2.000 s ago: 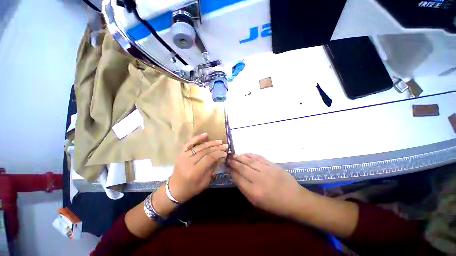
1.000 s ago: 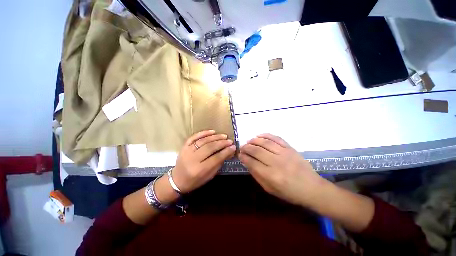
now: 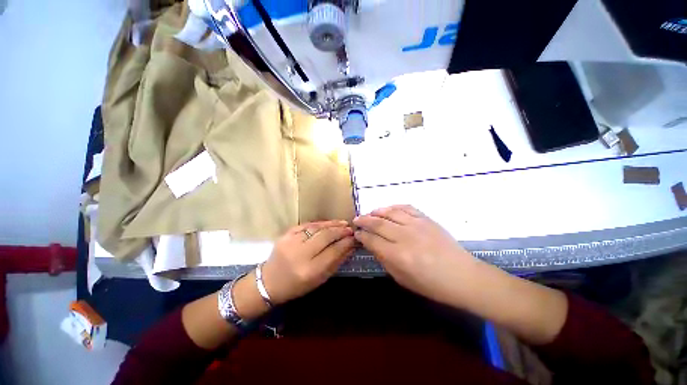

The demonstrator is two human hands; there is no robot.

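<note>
The tan garment piece (image 3: 256, 180) lies in folds left of and under the needle area, with a small white rectangle (image 3: 191, 174) on it. A narrow dark zip tape (image 3: 353, 184) runs down its right edge from the presser foot area, beside a blue-grey block (image 3: 352, 128). My left hand (image 3: 312, 256) pinches the lower end of the garment's edge, fingertips on the cloth. My right hand (image 3: 403, 244) pinches the same edge from the right. The fingertips of both hands nearly touch and hide the tape's end.
The white sewing machine head (image 3: 392, 37) stands at the back. A black phone (image 3: 554, 105), a black sliver (image 3: 499, 144) and small brown scraps (image 3: 641, 175) lie on the right of the table. A measuring tape (image 3: 572, 254) runs along the front edge. An orange-white box (image 3: 85, 325) is at lower left.
The view has shifted. Since two seconds ago the dark tape has straightened along the edge. In the last second both hands have stayed at its lower end, fingertips slightly closer together.
</note>
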